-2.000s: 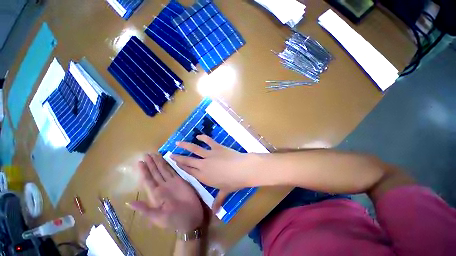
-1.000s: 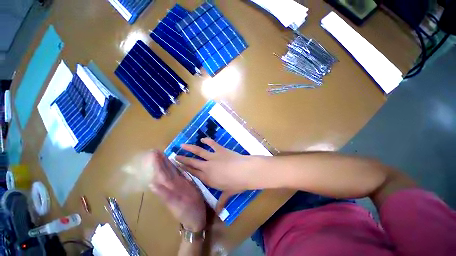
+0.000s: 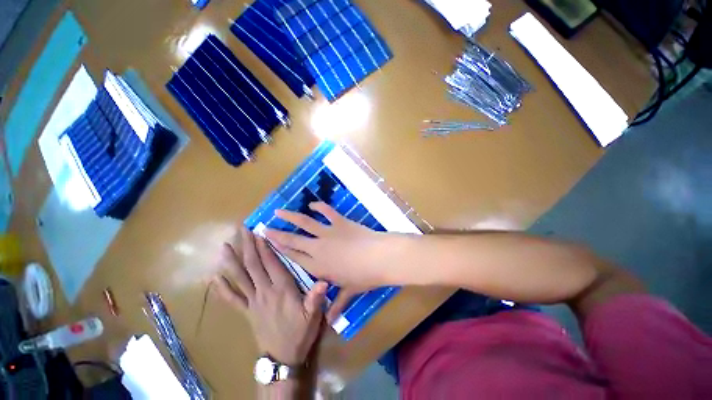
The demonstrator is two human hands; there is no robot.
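A blue solar panel (image 3: 367,307) with thin silver lines lies on the tabletop. One white strip (image 3: 373,191) runs along its upper right edge. Another white strip (image 3: 341,322) runs along its lower left edge, mostly hidden by my hands. My right hand (image 3: 343,251) lies flat over the panel, fingers spread, fingertips at the left strip. My left hand (image 3: 275,301) is palm down along the lower left edge, its fingers apart, its fingertips close to the strip's upper end. Whether they touch the strip is hard to tell.
Dark tabbed cells (image 3: 226,98) and lighter cells (image 3: 332,47) lie beyond the panel. Silver ribbon pieces (image 3: 485,84) and white strips (image 3: 570,78) lie right. A cell stack (image 3: 113,148), small bottle (image 3: 62,336) and long ribbons (image 3: 173,344) lie left.
My left hand has turned from palm up to palm down and come against the panel's lower left edge. My right hand has stayed spread on the panel. The view has shifted slightly.
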